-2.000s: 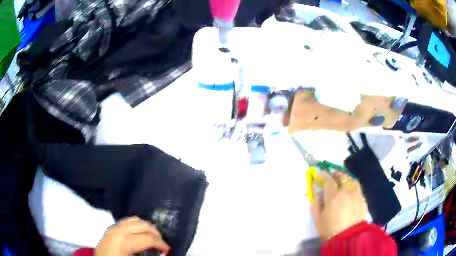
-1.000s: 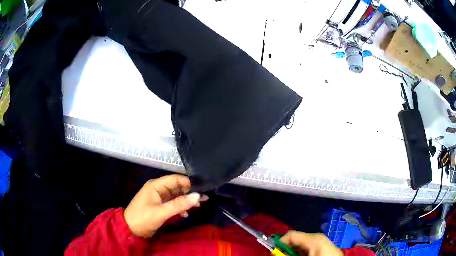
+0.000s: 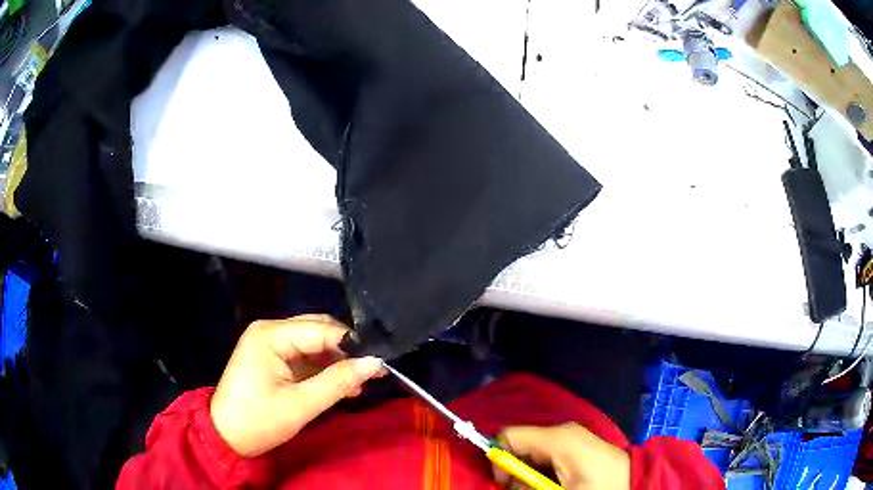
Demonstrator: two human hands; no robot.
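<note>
A black garment panel (image 3: 431,163) lies over the white table and its lower corner hangs past the front edge. My left hand (image 3: 287,383) pinches that corner between thumb and fingers. My right hand (image 3: 570,457) holds scissors (image 3: 467,431) with a yellow and a green handle. The blades look closed or nearly so, and their tip is at the cloth corner beside my left thumb. Loose threads show along the panel's cut edges.
The white table (image 3: 660,249) has a ruler strip along its front edge. A black device with two prongs (image 3: 815,244) lies at the right. Machine parts (image 3: 702,59) and brown cardboard (image 3: 814,65) are at the upper right. A blue crate (image 3: 670,412) stands below right.
The scissors have moved from the table up to the cloth corner, which my left hand has taken hold of. Since one second ago, the blade tip has come up to the corner.
</note>
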